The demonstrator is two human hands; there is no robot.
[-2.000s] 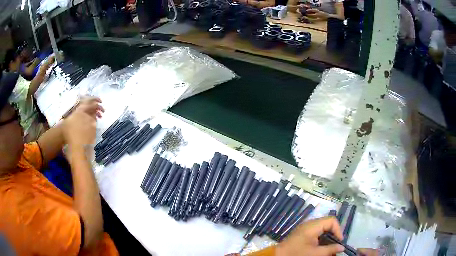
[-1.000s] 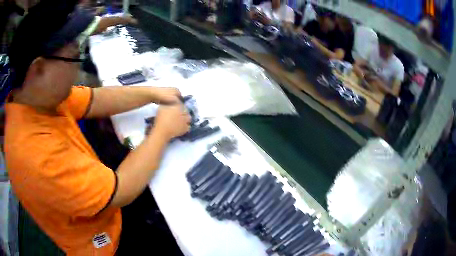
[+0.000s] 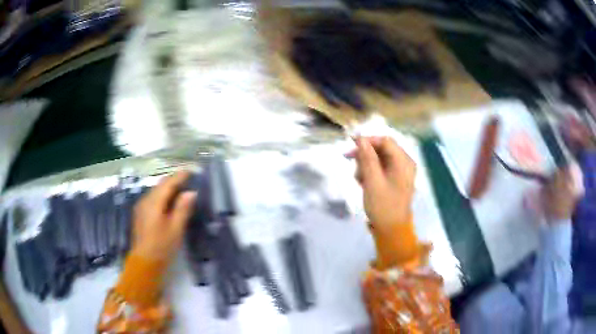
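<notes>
The frame is blurred. My left hand (image 3: 160, 212) is between the row of black handle tubes (image 3: 85, 228) and a looser group of black sleeves (image 3: 219, 251). Its thumb and fingers are bent, and whether they hold anything is unclear. My right hand (image 3: 385, 173) reaches forward, its fingertips at the white core rods (image 3: 372, 125); whether it grips one is too blurred to tell. Two black sleeves (image 3: 297, 271) lie a little apart, between my hands. Small grey metal fittings (image 3: 304, 177) lie in loose heaps left of my right hand.
A large black heap (image 3: 366, 55) lies on brown paper (image 3: 457, 94) behind the bench. Clear plastic bags (image 3: 222, 104) are at the back. On the right, past a green strip (image 3: 457, 209), are a neighbour's hand (image 3: 562, 189), a reddish-brown strap (image 3: 484, 156) and pink pieces (image 3: 524, 149).
The view has swung right, away from the neighbour in orange. Both my hands are now plainly in view, apart, with my right hand at the white rods.
</notes>
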